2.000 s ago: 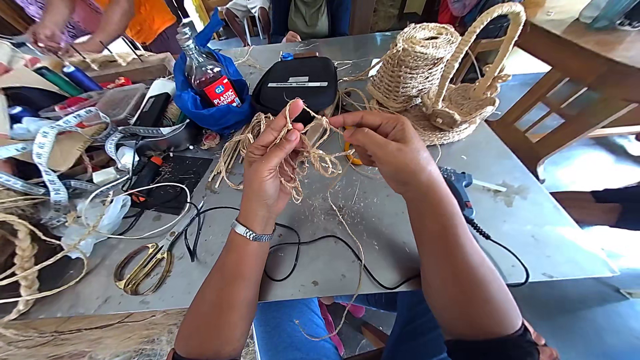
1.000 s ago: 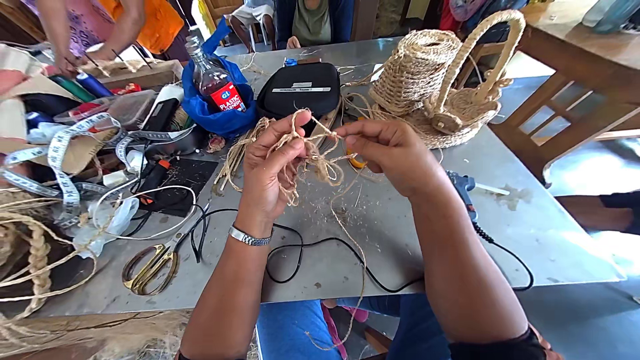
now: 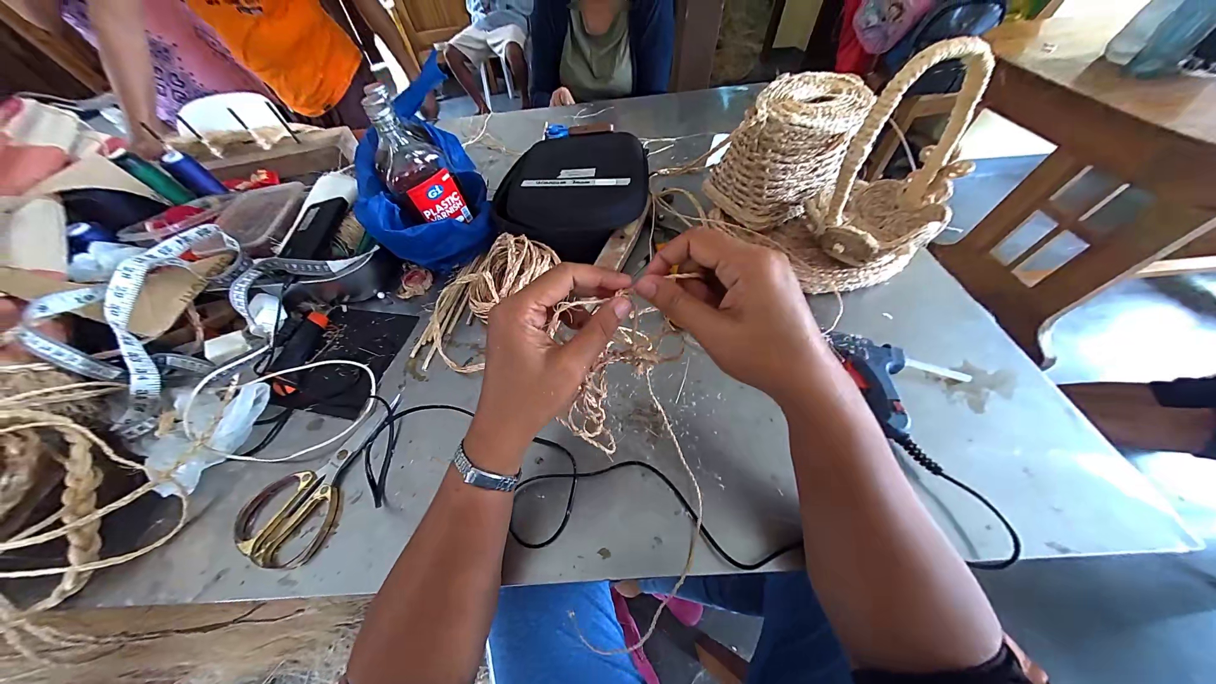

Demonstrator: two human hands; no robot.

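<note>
Near the middle of the view, my left hand and my right hand meet at the fingertips, both pinching thin natural-fibre twine. A loose tangle of it hangs below my fingers, and one strand drops past the table edge. Behind my left hand lies a looped bundle of fibre cord. A woven fibre basket with a tall handle and a woven cylindrical piece stand beyond my right hand. Gold-handled scissors lie left of my left forearm.
A hot glue gun lies right of my right forearm, its black cable crossing the table. Behind are a black zip case and a varnish bottle in a blue bag. Measuring tape and supplies crowd the left. Other people are across the table.
My hands have come together at the fingertips; they were farther apart, with a strand stretched between them. The twine tangle now hangs lower, below my fingers.
</note>
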